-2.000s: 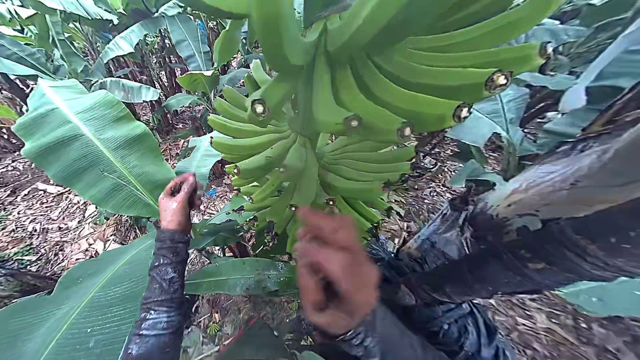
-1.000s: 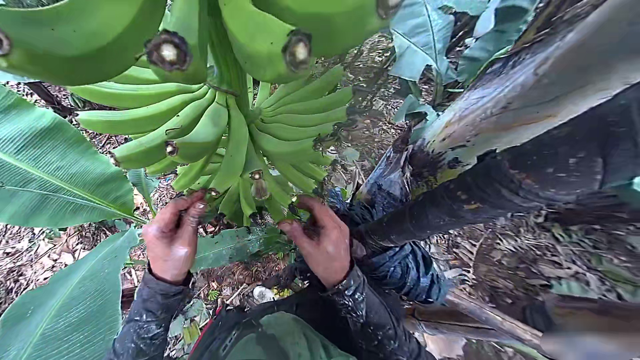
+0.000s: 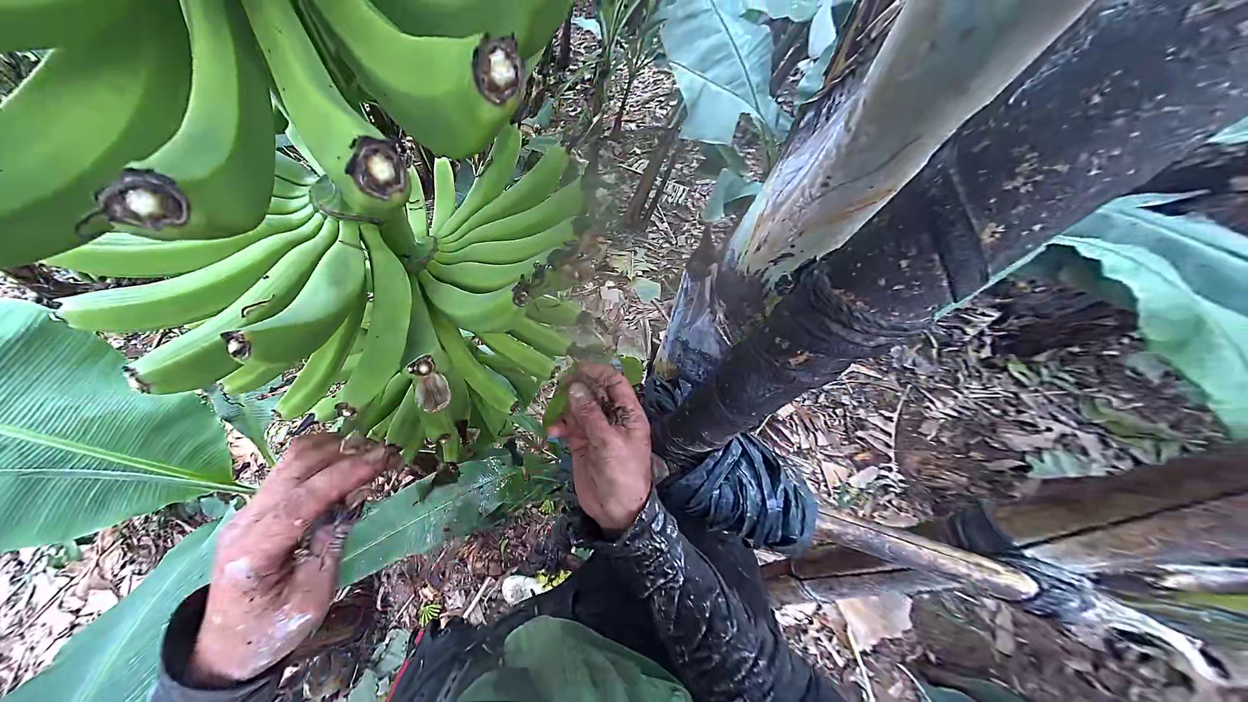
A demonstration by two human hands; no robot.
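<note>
A bunch of green bananas [image 3: 331,292] hangs from the top left, with dark dried tips on several fruits. My left hand [image 3: 292,556] reaches to the lower left edge of the bunch, fingers bent near the lowest fruit tips; what lies beneath its fingers is hidden. My right hand [image 3: 606,444] is at the lower right edge of the bunch, its thumb and fingers curled together around small dark bits, perhaps dried flower remains. Both dark sleeves are wet or stained.
A banana plant trunk [image 3: 848,146] slants down from the upper right, beside a dark wrapped stem [image 3: 975,195]. Bundled dark plastic strips [image 3: 746,492] hang by my right forearm. Broad leaves [image 3: 88,429] spread at the left. Dry leaf litter and cut stalks [image 3: 936,556] cover the ground.
The view has tilted down and come closer to the bunch. Both hands, apart at first, have come to the lower fruit tips; my right hand's fingers have since curled in.
</note>
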